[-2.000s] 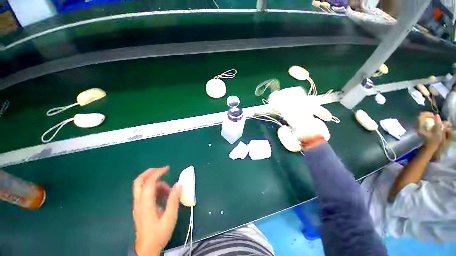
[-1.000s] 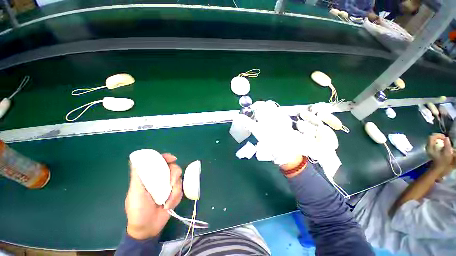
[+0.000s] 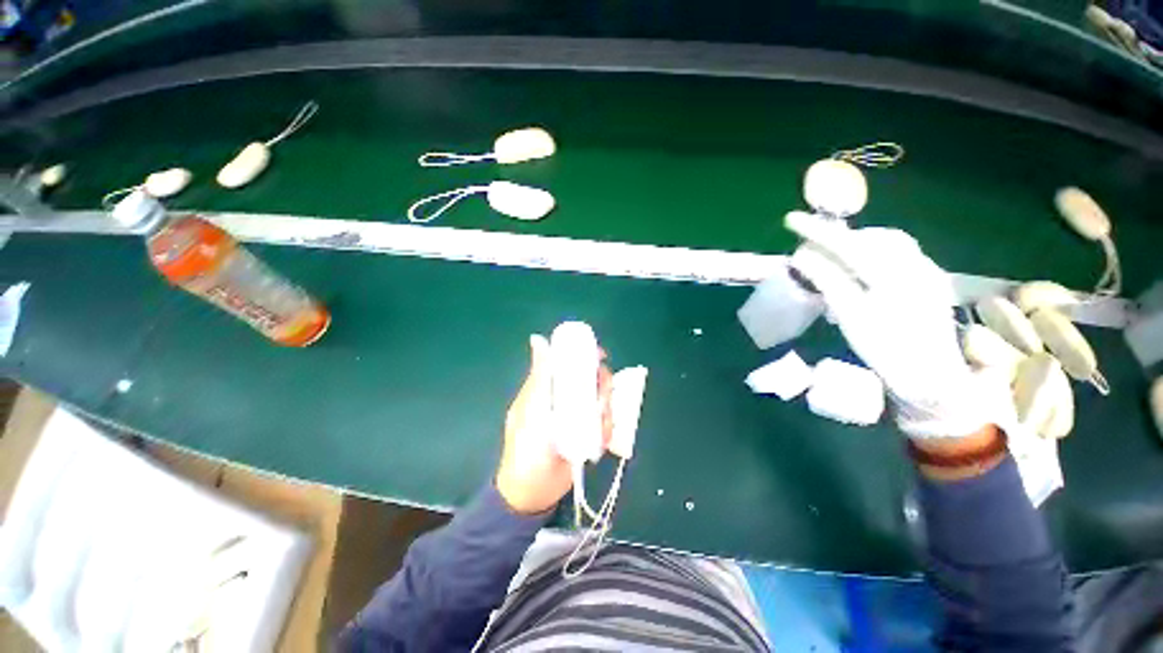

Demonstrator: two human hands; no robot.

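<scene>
My bare left hand (image 3: 529,447) holds a cream corded oval piece (image 3: 575,389) upright above the bench, its cord hanging down. A second corded piece (image 3: 626,411) is close against its right side; whether the fingers touch it is unclear. My right hand (image 3: 886,325), in a white glove, reaches over the solvent dispenser (image 3: 775,313), its fingers covering the dispenser's top. Whether it holds a cloth is not clear, white on white. Two white wipe pads, one crumpled (image 3: 779,375) and one squarish (image 3: 846,390), lie below the dispenser. The pile of pieces (image 3: 1042,393) is right of my wrist.
A drink bottle (image 3: 236,278) with an orange-red label leans across the pale rail (image 3: 574,251) at the left. Corded pieces lie spaced on the green belt, including a round one (image 3: 835,186). A white packing tray (image 3: 140,549) in a brown carton is below the bench, lower left.
The view has turned left, bringing in the whole bottle and the tray. My right hand has gone from the pile to the dispenser. My left hand has taken up a piece and now holds it more upright.
</scene>
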